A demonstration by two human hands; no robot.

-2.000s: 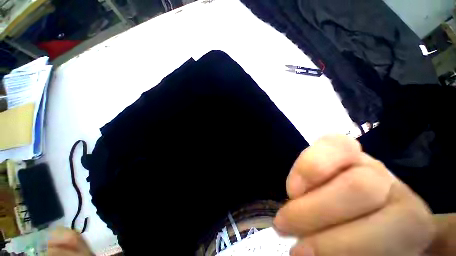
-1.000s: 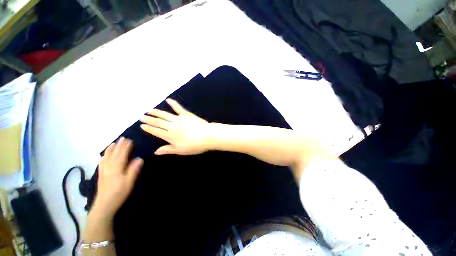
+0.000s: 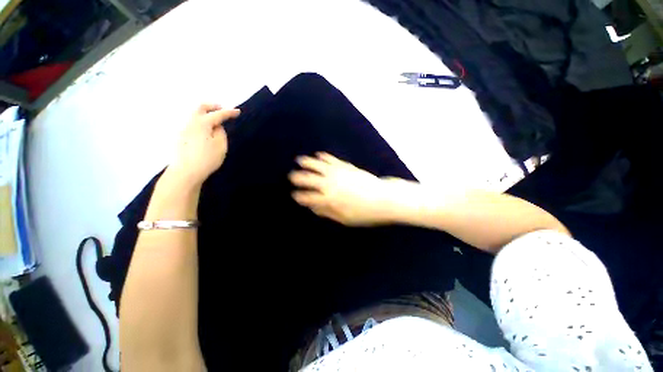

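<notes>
A black garment (image 3: 254, 269) lies spread over the middle of the white table (image 3: 138, 80), its upper edges straight with a rounded corner at the top. A thin black cord (image 3: 89, 283) curls off its left side. My left hand (image 3: 202, 142) is at the garment's upper left edge, fingers bent; whether it pinches the cloth cannot be told. My right hand (image 3: 331, 189) is over the middle of the garment, fingers spread and slightly blurred, holding nothing. Thread snips (image 3: 430, 80) lie on the table at the upper right, touched by neither hand.
Dark garments (image 3: 509, 94) are piled along the right side, with more black cloth (image 3: 603, 218) below them. Papers and a folder (image 3: 11, 196) lie at the left edge, above a dark phone (image 3: 47, 323). A red item (image 3: 43, 80) shows beyond the table at the upper left.
From out of a flat pose on the cloth, my left hand has moved up along the edge. My right hand has moved right, toward the garment's middle. Two seconds ago it was raised near the camera.
</notes>
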